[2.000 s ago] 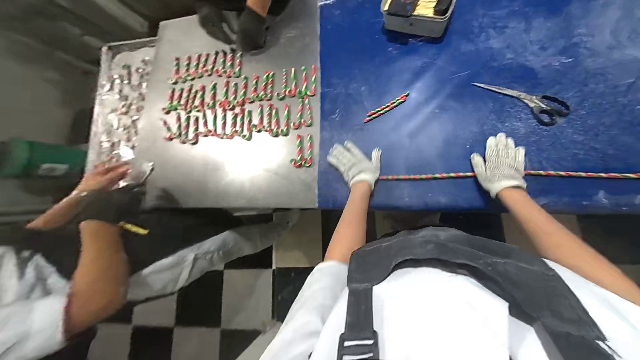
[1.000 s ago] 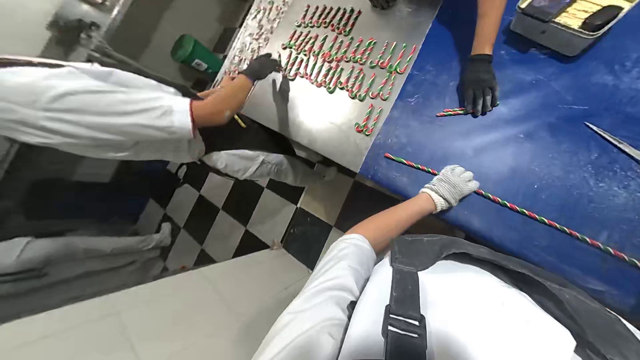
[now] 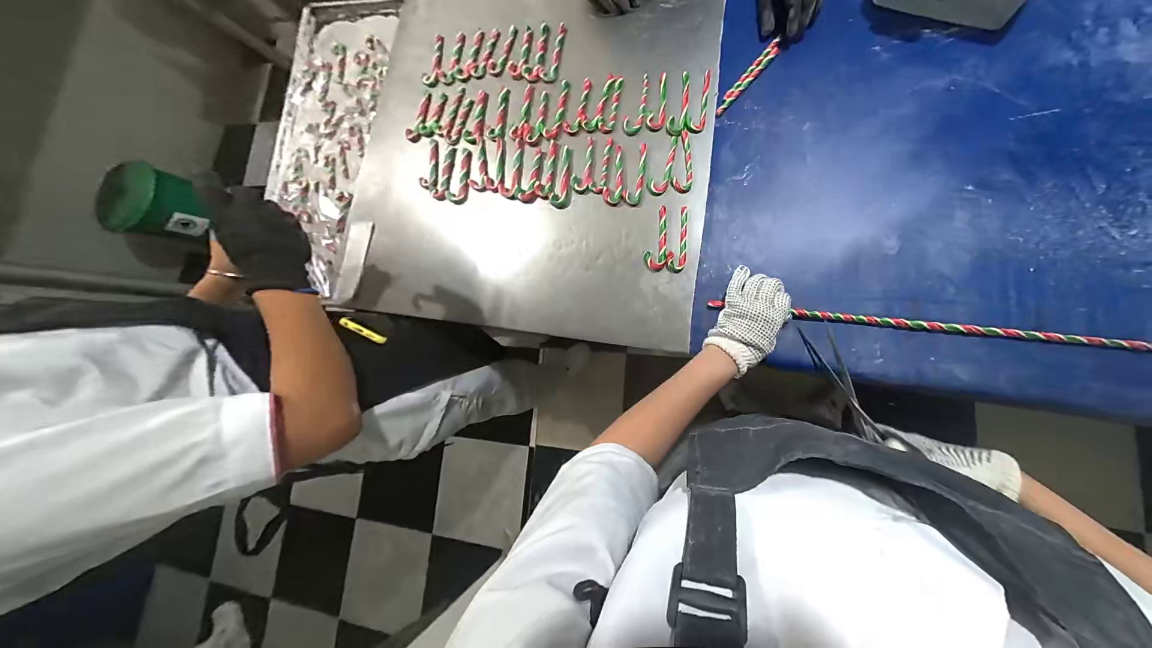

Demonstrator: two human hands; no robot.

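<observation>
A long red, green and white candy rope [image 3: 954, 328] runs along the near edge of the blue table. Over its left part lies my left hand [image 3: 754, 310], in a pale knitted glove, with a short end of the rope poking out on the left. My right hand [image 3: 958, 459], gloved alike, is low beside my apron, closed on a pair of metal scissors [image 3: 850, 387]. The blades are spread and point up toward the rope; the apron partly hides the handles. Rows of small candy canes [image 3: 540, 171] lie on the steel table to the left.
A co-worker's black-gloved hand [image 3: 788, 18] touches a short twisted candy piece [image 3: 749, 76]. At left, another gloved hand [image 3: 261, 238] is beside a green container [image 3: 148, 200] and a tray [image 3: 355, 261] of wrapped candies. A grey container [image 3: 954, 11] stands at the top right.
The scissors, on the blue table two seconds ago, are now in my right hand, which has left the rope. A black-gloved hand has come to the short candy piece. The view has swung.
</observation>
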